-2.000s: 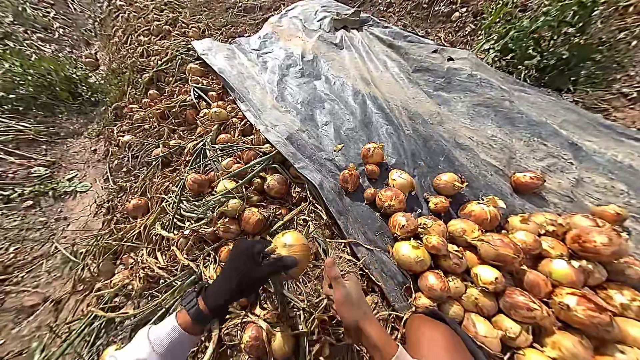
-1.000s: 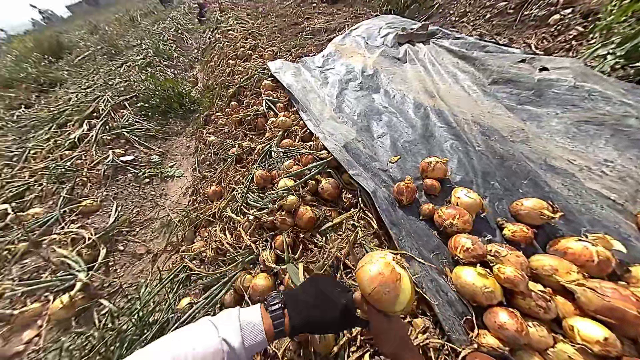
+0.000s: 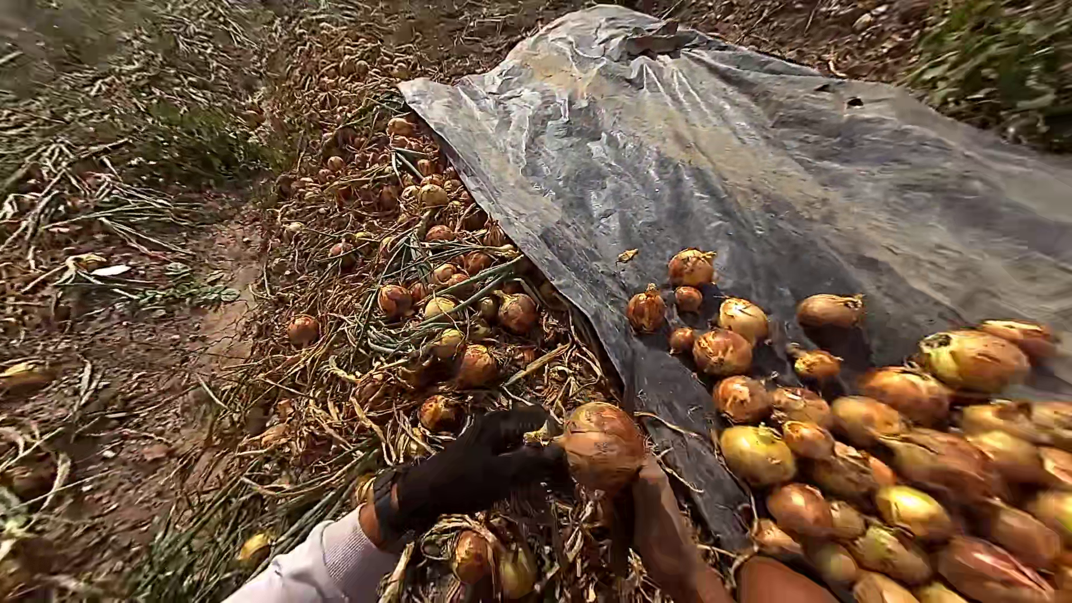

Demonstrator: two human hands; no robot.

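A large yellow-brown onion [image 3: 603,446] is between my two hands, its neck pointing left. My left hand [image 3: 481,465], in a black glove with a band at the wrist, has its fingers spread at the neck of that onion; whether they grip it is unclear. Bare and partly in shadow, my right hand [image 3: 641,502] holds the same onion from below and the right, its fingers mostly hidden. Under the hands lie more onions [image 3: 473,555] among dry stalks.
A grey plastic sheet [image 3: 603,184] stretches to the back right, with a heap of onions [image 3: 804,511] on its near part. Left of its edge runs a row of unheaped onions [image 3: 477,366] in dry and green stalks. Bare soil [image 3: 226,327] and weeds lie farther left.
One second ago the onion was between my hands with its paler side showing; now its browner side shows. Two seconds ago my right hand was apart from the onion in my left. The view has swung about.
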